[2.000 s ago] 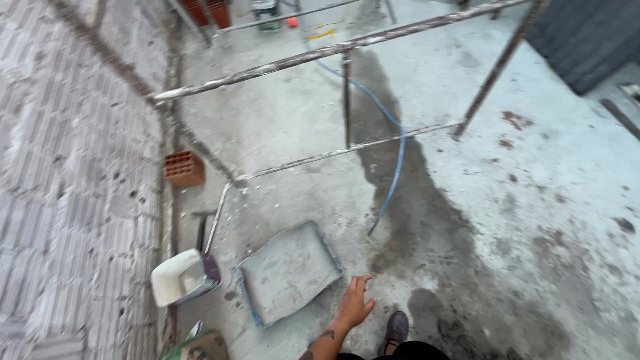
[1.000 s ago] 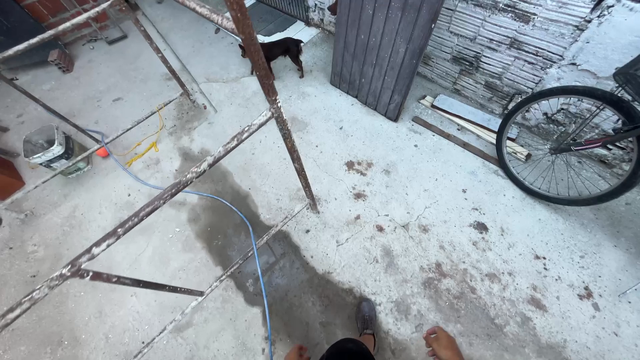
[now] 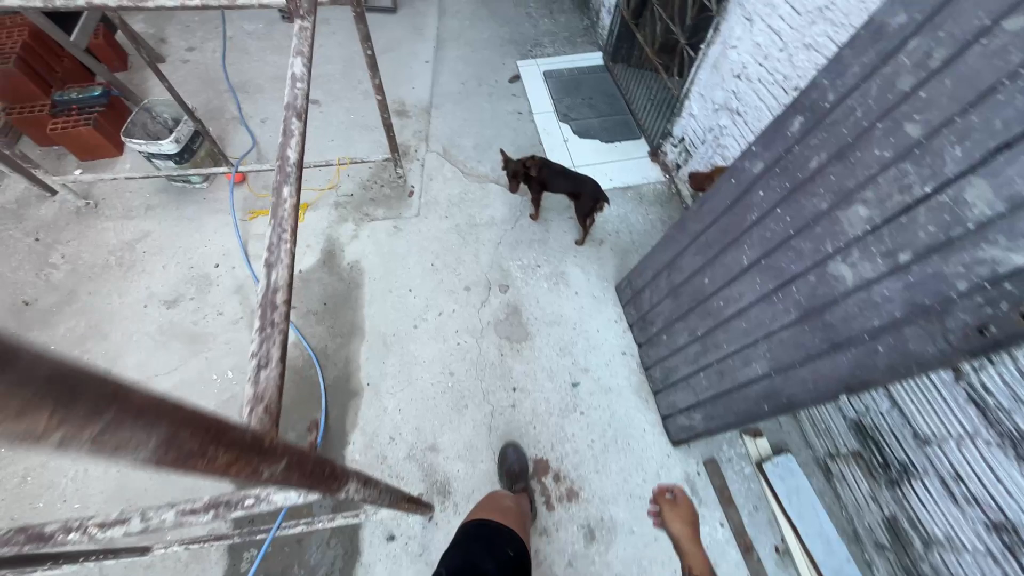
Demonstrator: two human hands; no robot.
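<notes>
My right hand (image 3: 676, 512) hangs at the lower right over the concrete floor, fingers loosely curled, with nothing seen in it. My left hand is out of the frame. Nearest to the right hand are a narrow wooden strip (image 3: 734, 516) and a pale board (image 3: 810, 512) on the floor beside the wall. One shoe (image 3: 514, 466) is on the floor at the bottom middle. A rusty, paint-spattered metal scaffold frame (image 3: 280, 240) stands on the left, one bar of it close to the camera.
A dark dog (image 3: 560, 186) stands ahead near a grey doormat (image 3: 592, 100). Corrugated-looking dark panel (image 3: 824, 240) leans at right. A blue hose (image 3: 232, 200) runs along the left floor, near a bucket (image 3: 164, 136), yellow cord (image 3: 302, 210) and hollow bricks (image 3: 88, 132).
The view has swung right from the mixing tray and the brick wall. The left hand, at the bottom edge one second ago, has left the frame. The dog's body is now wholly in view.
</notes>
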